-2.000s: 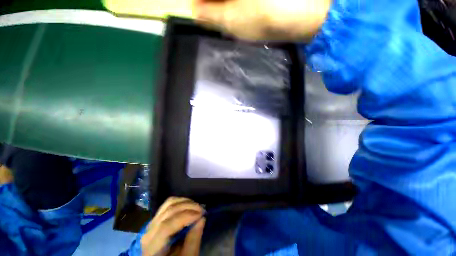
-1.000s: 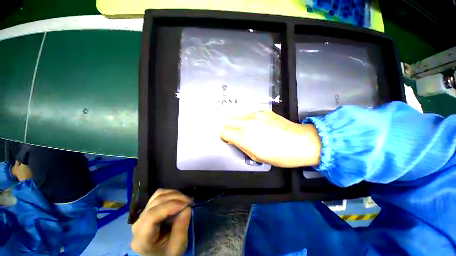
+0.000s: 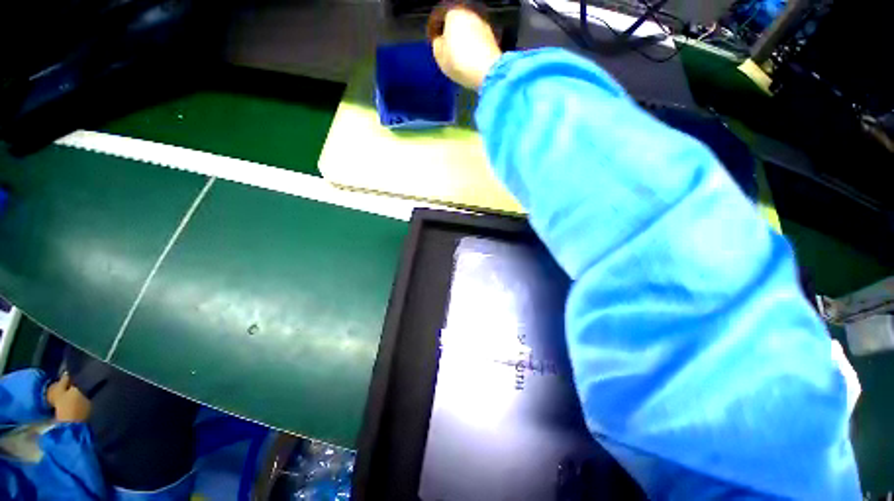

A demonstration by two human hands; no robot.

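A silver-grey tablet [image 3: 485, 377] with dark lettering lies back up in a black foam tray [image 3: 394, 367]. Its dark camera area is at the bottom, partly in shadow. My right arm in a blue sleeve reaches across the tray and hides its right part. My right hand [image 3: 466, 47] is at the top, just right of a blue parts bin [image 3: 417, 86]. A dark reddish-brown thing shows at its fingers; its shape and whether I grip it are unclear. My left hand is out of the picture.
The bin stands on a yellow-green mat [image 3: 392, 161] beyond a white rail [image 3: 265, 178]. Green conveyor [image 3: 284, 284] lies left of the tray. Another person's hand and blue sleeve [image 3: 83, 460] are at bottom left. Crumpled clear plastic [image 3: 323, 470] is below. Black cables [image 3: 622, 29] run at the top.
My right hand has left the tablet and reached forward beside the blue bin. My left hand has gone out of view. The view has shifted forward and left, so the tray sits lower.
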